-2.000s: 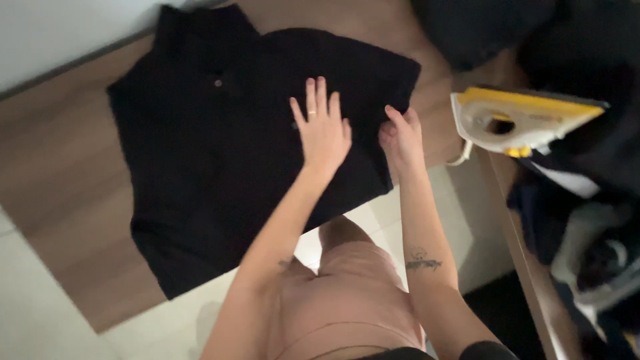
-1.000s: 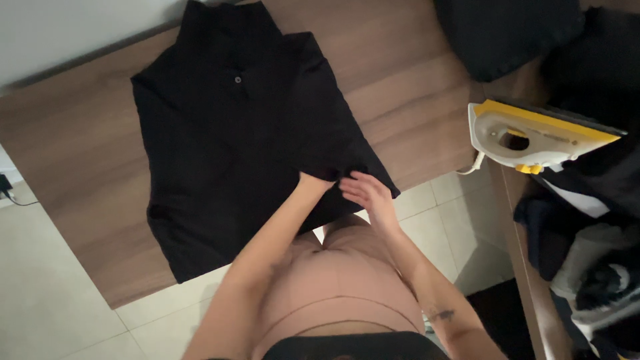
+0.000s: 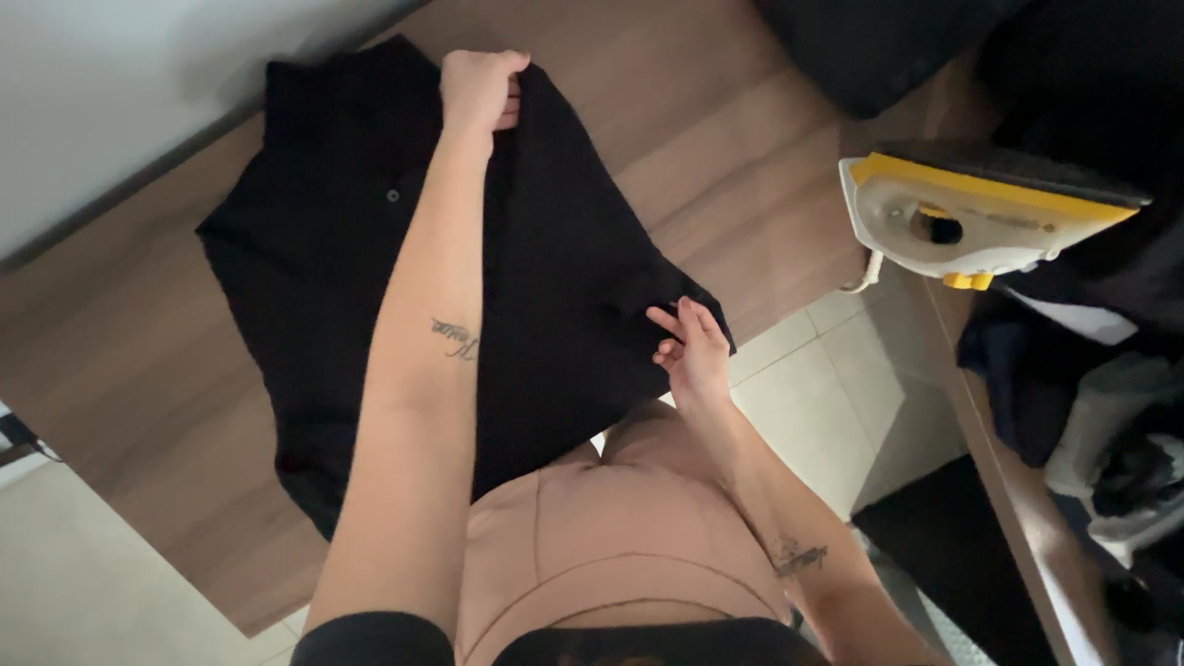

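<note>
A black long-sleeved garment with a collar and a small button [image 3: 555, 240] lies spread on the wooden table, its lower edge by my legs. My left hand [image 3: 481, 88] reaches to the garment's upper part and pinches its black fabric near the shoulder, fingers curled. At the garment's right corner is my right hand [image 3: 692, 347], its fingertips on the cloth with some fingers bent; whether they grip the fabric is not clear. Parts of the garment are hidden under my left forearm.
A white and yellow clothes iron [image 3: 980, 217] rests at the right, its cord by the edge of the wooden table [image 3: 139, 342]. Dark folded cloth [image 3: 879, 46] lies at the top right. More clothes [image 3: 1027, 379] are heaped beyond the iron. A wall borders the table's far side.
My left hand has moved from the garment's lower right part up to its shoulder area and closed on fabric there. My right hand remains near the lower right corner.
</note>
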